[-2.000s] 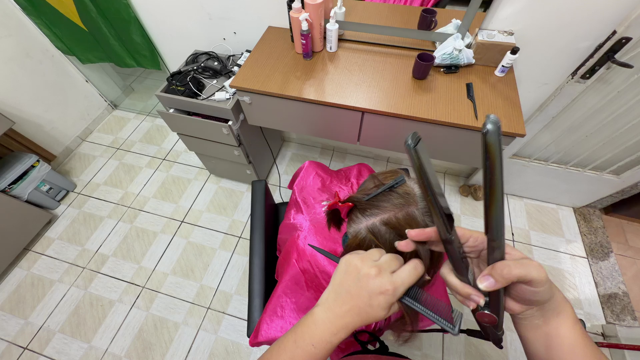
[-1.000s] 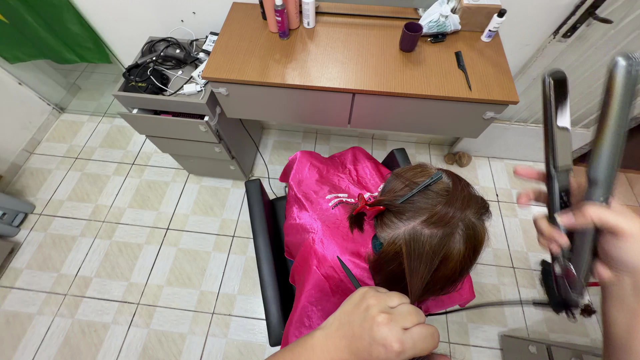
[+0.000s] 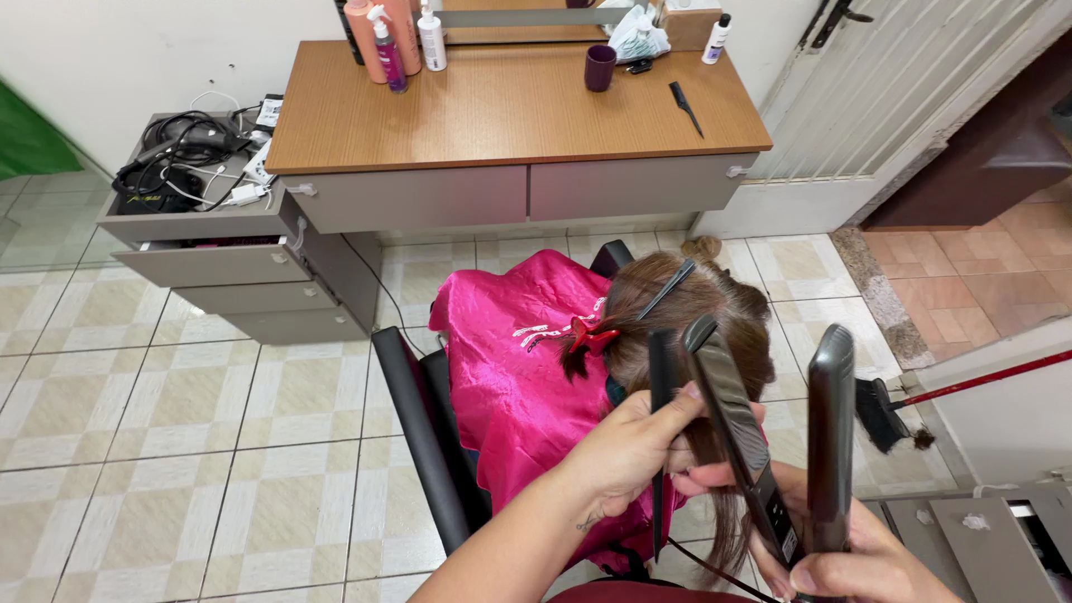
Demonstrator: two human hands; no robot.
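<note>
A seated person's brown hair (image 3: 670,318) is parted, with a red claw clip (image 3: 591,337) and a dark sectioning clip (image 3: 667,289) in it. My left hand (image 3: 641,444) holds a black tail comb (image 3: 661,419) upright, its tail pointing down, beside a lock of hair. Around the handles of a dark flat iron (image 3: 737,410) closes my right hand (image 3: 837,536), its plates apart; the near plate is beside the lock, and some right fingers reach toward my left fingers. A pink cape (image 3: 519,360) covers the person's shoulders.
A wooden counter (image 3: 469,117) bears bottles, a purple cup (image 3: 600,69) and another comb (image 3: 686,109). Left of it, a drawer unit (image 3: 226,276) holds tangled cables, its top drawer ajar. A chair armrest (image 3: 419,435) is at the left; a broom (image 3: 881,414) lies at the right.
My right hand and the flat iron have moved left, in to the hair and my left hand. The comb is now upright; two seconds ago it lay slantwise across the hair.
</note>
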